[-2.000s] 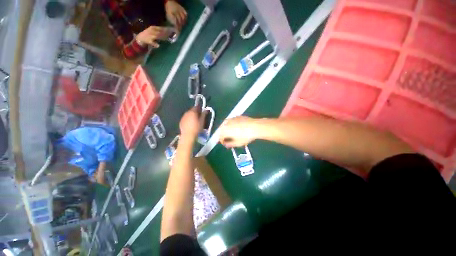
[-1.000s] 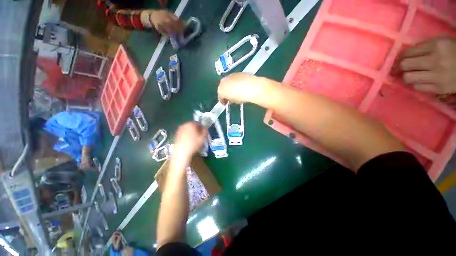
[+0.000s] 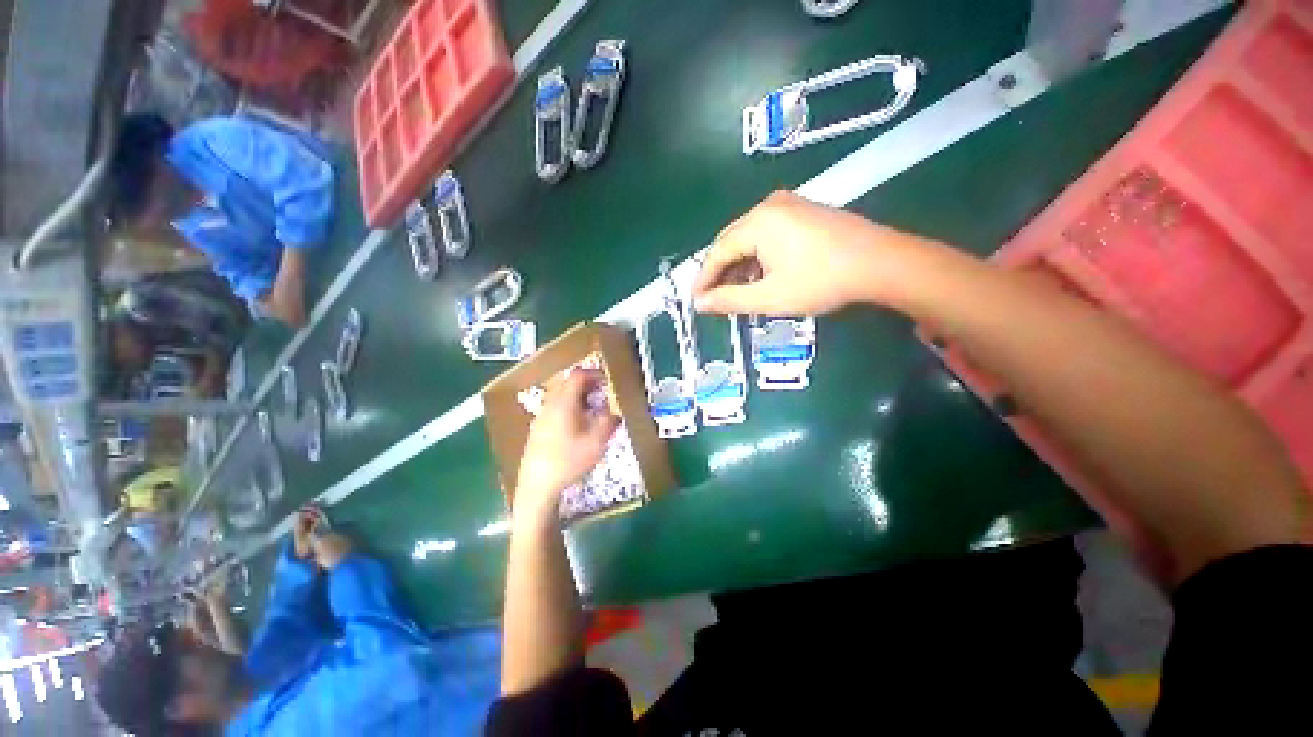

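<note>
My left hand is in the open cardboard box, its fingers among small white fittings. Whether it grips one cannot be told. My right hand is over the upper ends of a row of loop-shaped units, thumb and fingertips close together; what is between them is too small to tell. Three units with blue bands lie side by side, right of the box: one beside the box, one in the middle, one partly under my right hand.
More loop units lie across the green bench, one large one beyond the pale strip. A salmon tray is at the right, another at the upper left. An upright post rises at the top. People in blue sit left.
My left hand has moved from the loop units into the box. The view has shifted, and the units now stand in a row. The other person's hand over the right tray is out of view.
</note>
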